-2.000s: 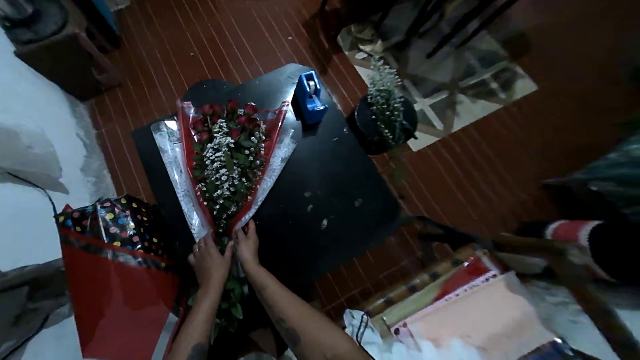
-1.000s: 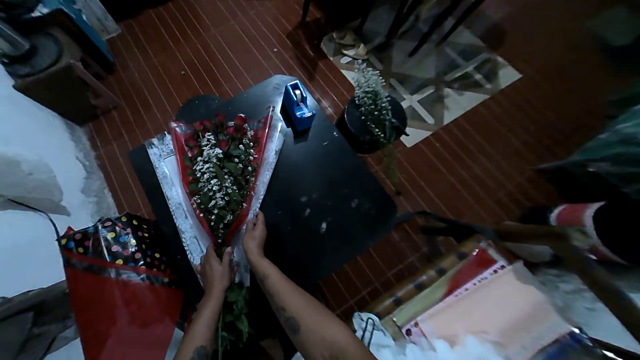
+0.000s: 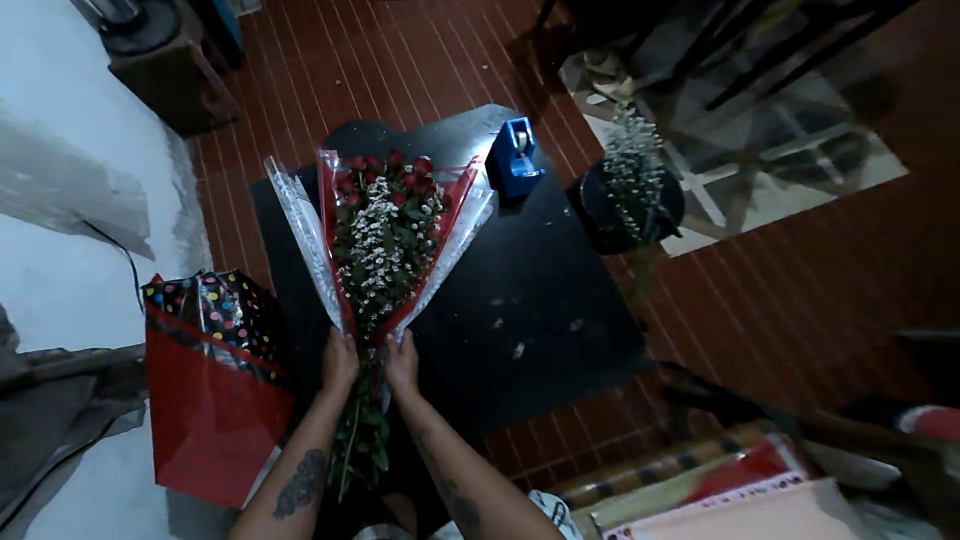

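Observation:
A bouquet of red roses with small white filler flowers point(image 3: 382, 232) lies on a black table point(image 3: 525, 315), its leafy stems pointing toward me. Red-edged clear wrapping and a silvery sheet point(image 3: 454, 244) flank it on both sides. My left hand point(image 3: 341, 361) grips the lower left edge of the wrapping. On the lower right edge, my right hand point(image 3: 401, 364) holds the wrap close to the stems. The fingertips of both hands are partly hidden by the wrap.
A blue tape dispenser point(image 3: 517, 161) stands at the table's far edge. Right of the table is a dark pot of white flowers point(image 3: 634, 176). A red and polka-dot wrapping bundle point(image 3: 217, 397) stands at left. Wrapping sheets point(image 3: 742, 510) lie at lower right, and a small stand point(image 3: 165, 75) is at upper left.
My right hand has moved down the wrap's right edge, toward the stems. The silvery sheet now stands farther out from the bouquet on the left. The view has shifted somewhat.

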